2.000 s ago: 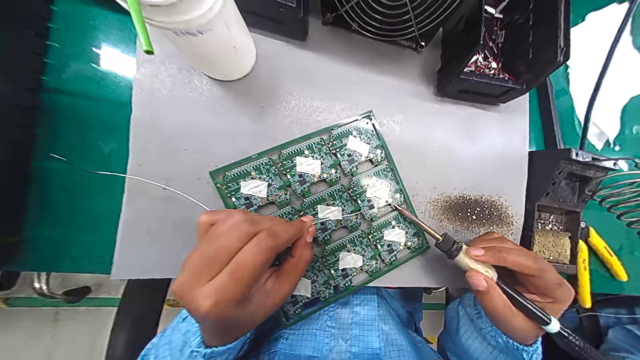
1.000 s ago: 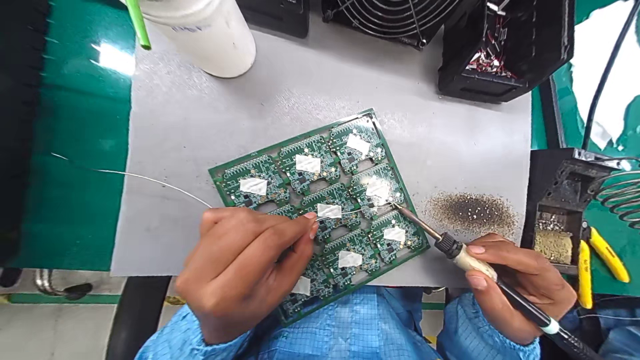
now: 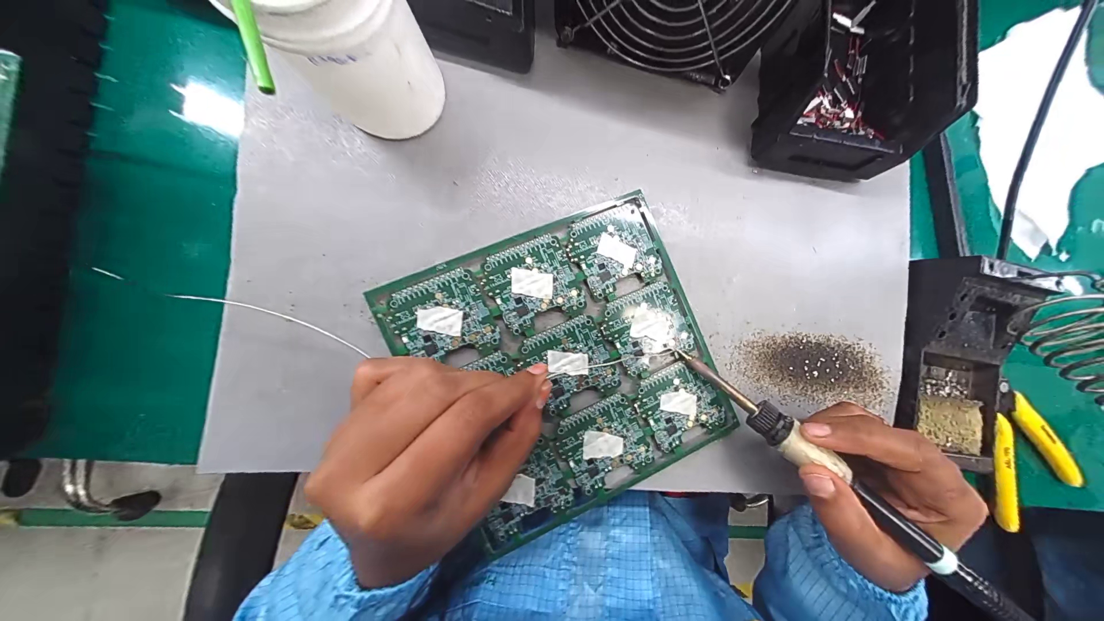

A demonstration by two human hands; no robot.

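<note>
A green panel of several printed circuit boards (image 3: pixel 552 285), each with a piece of white tape, lies tilted on the grey mat near its front edge. My left hand (image 3: pixel 431 457) rests over the panel's lower left part and pinches a thin solder wire (image 3: pixel 285 317). The wire's front end reaches the right-hand board of the middle row; its other end trails off to the left. My right hand (image 3: pixel 888 492) grips a soldering iron (image 3: pixel 815 453) by its handle. Its tip meets the wire's end at that board, close to the panel's right edge.
A white container (image 3: pixel 371 69), a fan with a wire guard (image 3: pixel 681 34) and a black bin of small parts (image 3: pixel 819 155) stand at the back. Dark granular debris (image 3: pixel 815 362) lies right of the panel. Farther right are an iron stand with sponge (image 3: pixel 949 423) and yellow-handled pliers or cutters (image 3: pixel 1006 474).
</note>
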